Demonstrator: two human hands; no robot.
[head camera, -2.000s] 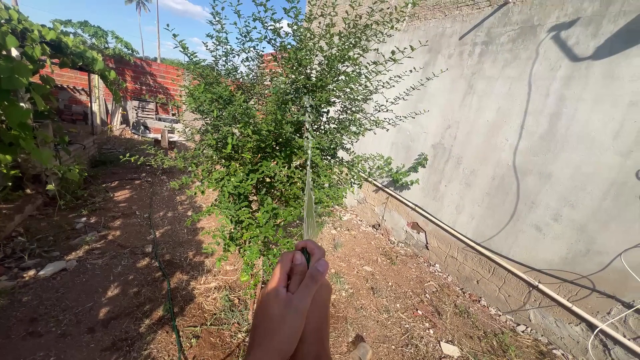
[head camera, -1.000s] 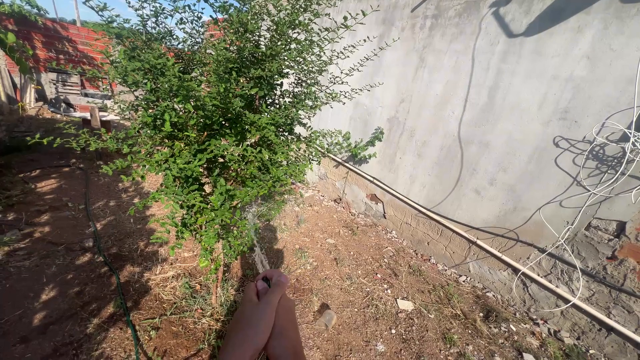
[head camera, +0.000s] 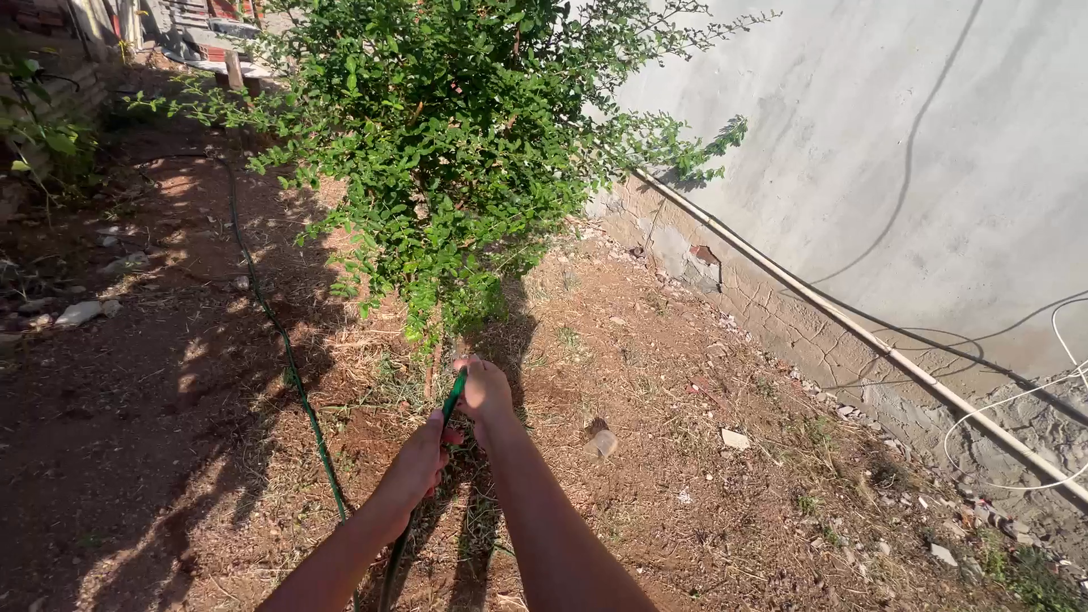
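Observation:
A green garden hose (head camera: 455, 393) runs up between my hands at the lower middle. My left hand (head camera: 425, 459) is closed around the hose a little below its end. My right hand (head camera: 484, 389) grips the hose near the end, which points at the base of a leafy green shrub (head camera: 442, 161). Whether water comes out is hard to tell here. The shrub's thin stem (head camera: 432, 365) stands just beyond my hands. Part of the hose hangs below my left hand, in front of my legs' shadow.
More green hose (head camera: 293, 370) lies along the dirt on the left, near pale stones (head camera: 78, 314). A plastered wall (head camera: 816, 153) stands at the right, with a long pale pipe (head camera: 850, 327) along its base and white cable (head camera: 977, 408). A stone (head camera: 602, 444) lies right of my hands.
My hands were together around the hose end; now they are apart along it. The spray seen earlier is no longer plain. The view has tilted down.

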